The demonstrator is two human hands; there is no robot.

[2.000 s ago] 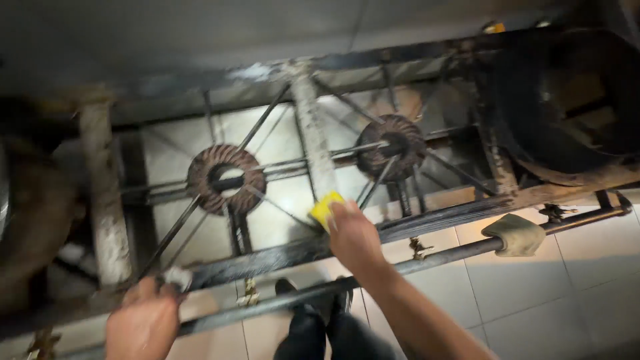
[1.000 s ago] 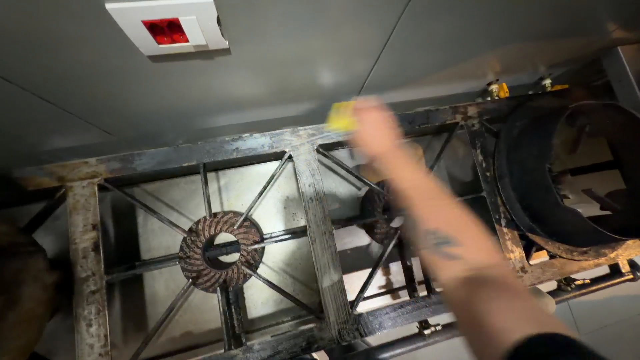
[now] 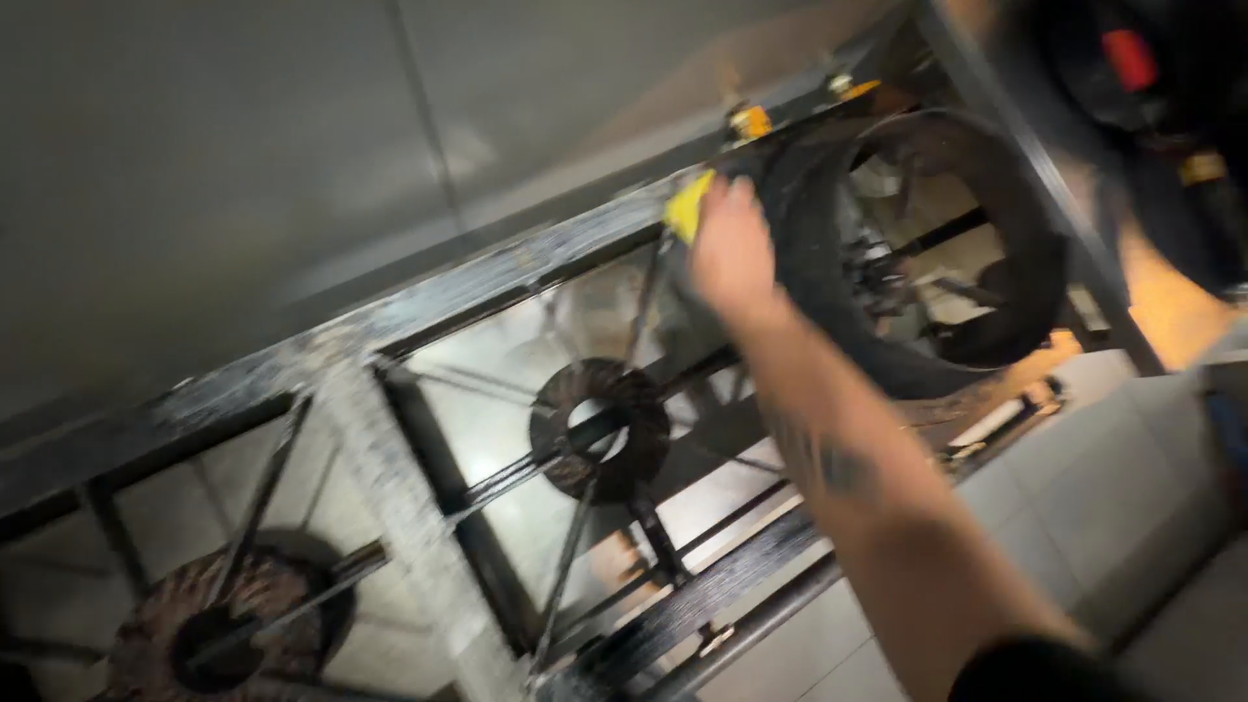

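Observation:
My right hand (image 3: 733, 244) holds a yellow sponge or pad (image 3: 688, 207) against the back rail (image 3: 517, 255) of a metal gas stove frame, just left of a black cylindrical burner ring (image 3: 814, 263). Below and to the left of the hand sits a round ribbed burner (image 3: 600, 429) under crossed support bars. A second ribbed burner (image 3: 219, 629) lies at the lower left, beyond a worn crossbar (image 3: 409, 526) with whitish smears. Fast movement blurs the hand. My left hand is out of view.
A grey wall panel (image 3: 244, 175) rises behind the back rail. Valves with orange handles (image 3: 751, 122) stand behind the burner ring. A gas pipe (image 3: 756, 624) runs along the front over the tiled floor (image 3: 1053, 517). A slanted metal post (image 3: 1033, 146) is at the right.
My right hand has moved right along the back rail with the yellow sponge, after going from the front to the back rail earlier. My left hand, at the front two seconds ago, has left the view.

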